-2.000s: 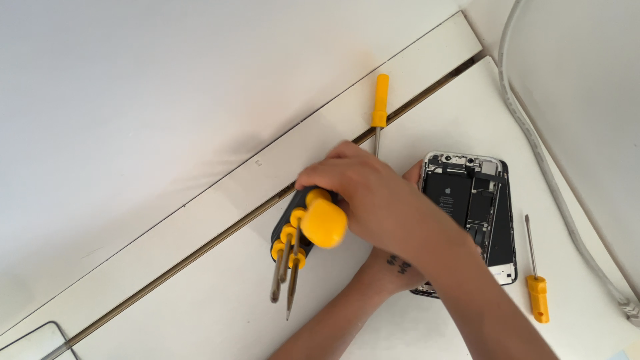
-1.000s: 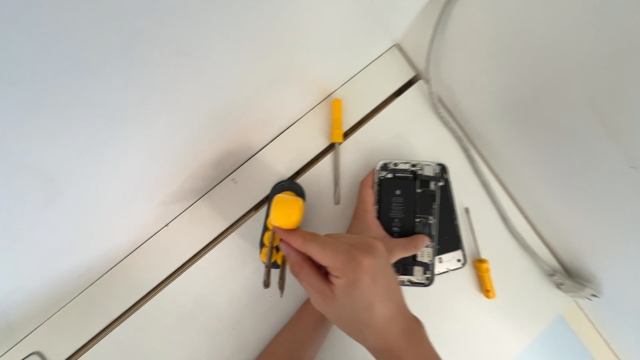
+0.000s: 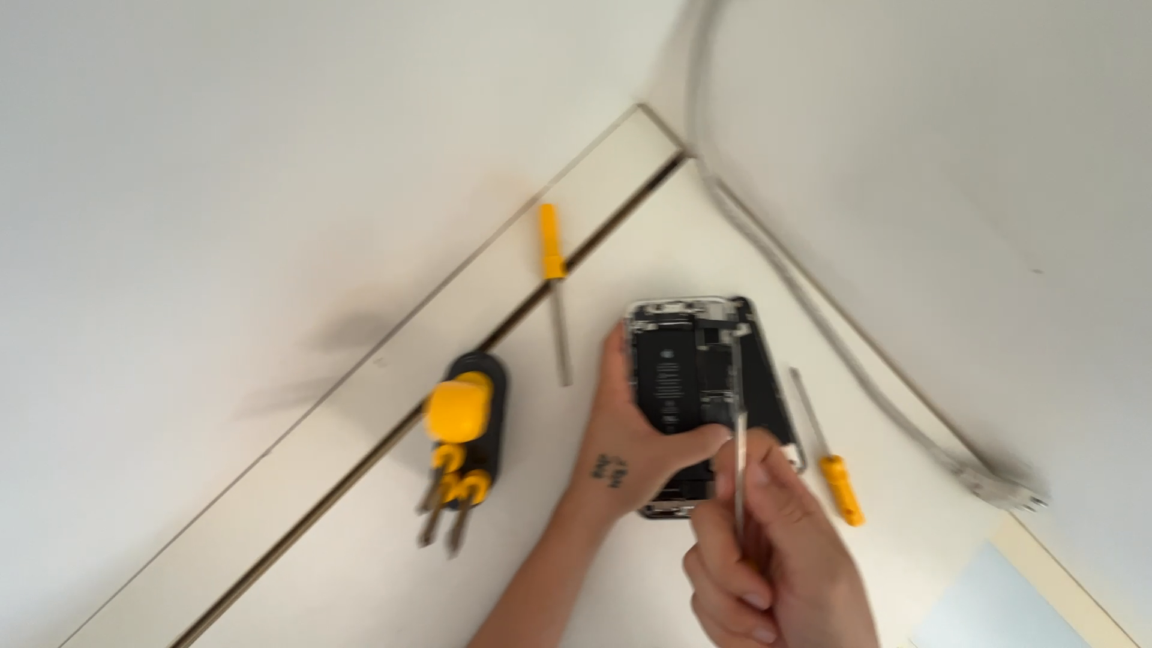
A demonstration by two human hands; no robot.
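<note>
An opened smartphone [image 3: 666,378] with its battery and inner parts showing lies in the middle, its dark display part [image 3: 765,387] tilted out at the right side. My left hand [image 3: 634,445] grips the phone body from the left, thumb across its lower part. Over the phone's lower right, my right hand [image 3: 778,540] holds a thin metal tool [image 3: 740,459], its shaft pointing up over the inner parts; the handle is hidden in the fingers. Whether the tip touches the phone cannot be told.
Left of the phone stands a dark holder [image 3: 495,414] with yellow-handled screwdrivers [image 3: 459,409]. A yellow screwdriver [image 3: 551,243] lies above, another [image 3: 841,490] at the right. A grey cable [image 3: 837,333] with a plug runs along the right edge. A dark groove [image 3: 315,508] crosses the white surface.
My right hand has moved from the screwdriver holder to the phone and now holds a thin metal tool. My left hand stays on the phone.
</note>
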